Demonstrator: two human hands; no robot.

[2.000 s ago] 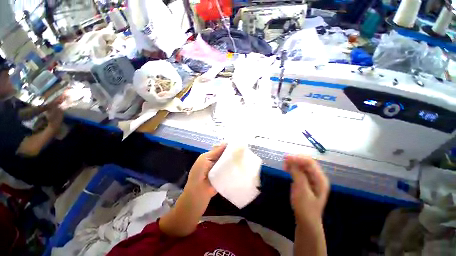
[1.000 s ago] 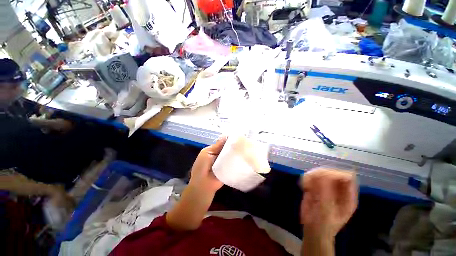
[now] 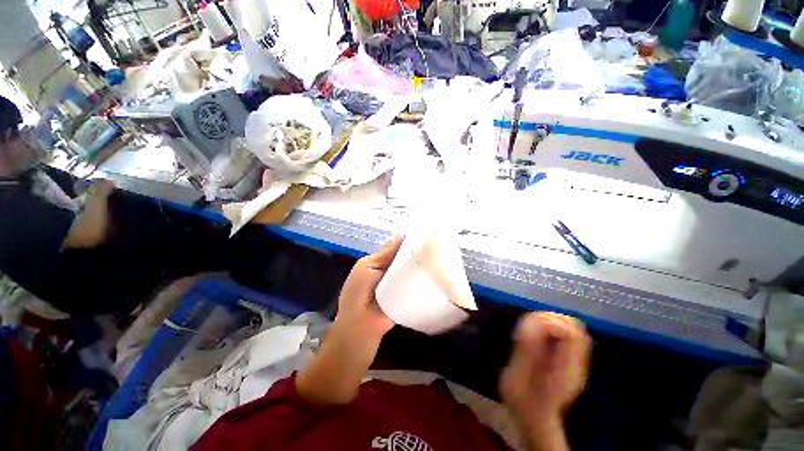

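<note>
An off-white cloth piece, curled or folded over, is in my left hand, held above my lap in front of the table's front edge. My left thumb lies at its upper left side; the other fingers are partly hidden. My right hand is to the right of the cloth, apart from it, and blurred. Its fingers look curled, but whether it holds anything cannot be told. The presser foot and needle area of the white sewing machine is beyond, with no hand at it.
Thread snips lie on the table right of the needle. Cream cut pieces and a white bag of beige strips are at the table's left. A blue crate of cloth stands lower left. Another person sits at far left.
My right hand moved right and down, then somewhat back left. The cloth in my left hand has turned and curled over. The view has shifted slightly; the other person's posture has changed.
</note>
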